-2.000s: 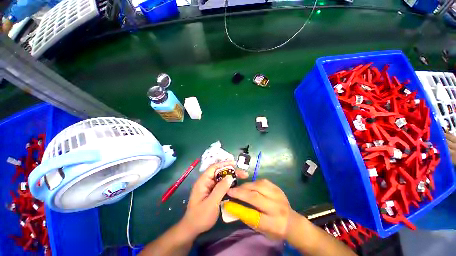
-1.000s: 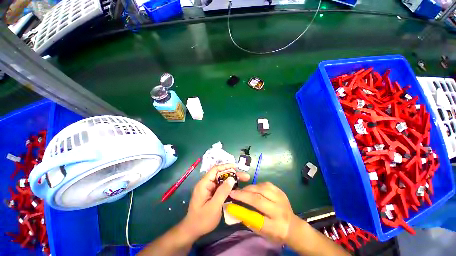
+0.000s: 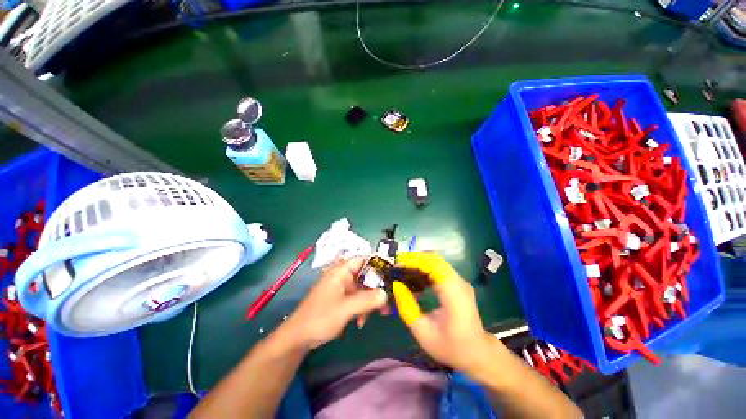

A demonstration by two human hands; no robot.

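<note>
My left hand (image 3: pixel 337 299) holds a small device housing (image 3: pixel 375 272), open side up, with gold and white inside. My right hand (image 3: pixel 448 309) wears bright yellow finger cots and is at the housing's right side. A dark piece (image 3: pixel 409 280) shows between its yellow fingertips; its exact shape is blurred. A small black and white module (image 3: pixel 387 247) lies just beyond the housing. A crumpled white wipe (image 3: pixel 340 244) lies beyond my left hand. A blue stick (image 3: pixel 412 243) is mostly hidden by my right hand.
Red pen (image 3: pixel 280 282) left of the wipe; light blue bottle (image 3: pixel 258 157) and white block (image 3: pixel 301 161) beyond. Another open housing (image 3: pixel 394 120) lies farther out. Blue bin (image 3: pixel 523 221) of red clamps at right; fan (image 3: pixel 155 254) and second blue bin (image 3: pixel 106 368) at left.
My right hand has turned and opened out, with yellow-covered fingertips now at the housing's right side. The pale piece under that hand no longer shows. The whole view has shifted slightly.
</note>
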